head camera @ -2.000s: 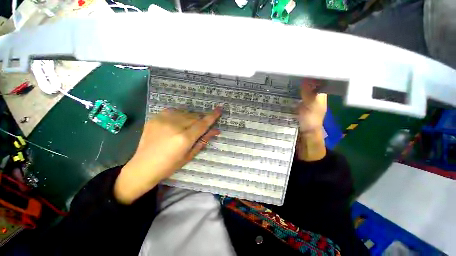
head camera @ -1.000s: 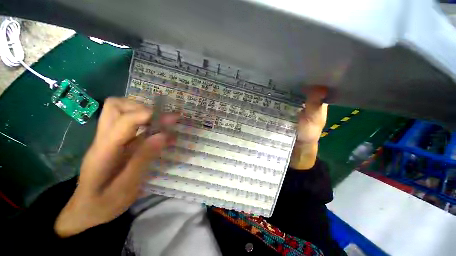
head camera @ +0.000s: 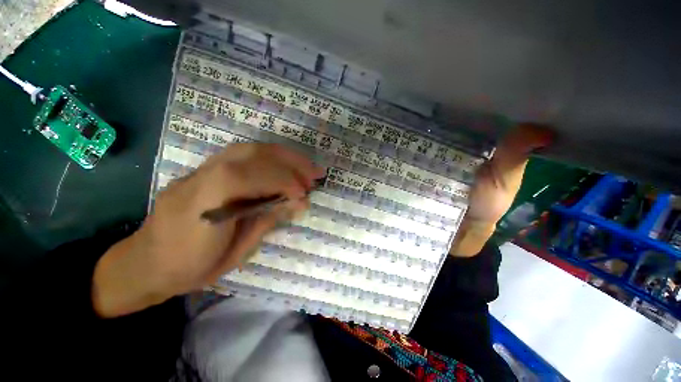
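An open component sample box (head camera: 355, 257) with rows of small labelled compartments lies tilted over my lap. My left hand (head camera: 216, 213) is over its left and middle rows. It holds dark, slim tweezers (head camera: 243, 207), with the tips near the handwritten labels at the middle. Whether the tips hold a part is too small to tell. My right hand (head camera: 493, 194) grips the box's upper right edge. A green circuit board (head camera: 75, 127) with a white cable (head camera: 19, 82) at one edge lies on the dark green bench to the left.
A large, blurred grey surface (head camera: 373, 45), seemingly the raised lid, covers the top of the view. A pale mat (head camera: 30, 22) shows at the upper left. Blue racks (head camera: 612, 224) and a white surface (head camera: 590, 313) stand at the right. A thin wire lies below the board.
My left hand has moved right over the box, and the tweezers now show clearly in its fingers. My right hand still holds the edge. The view has shifted, putting the board further left.
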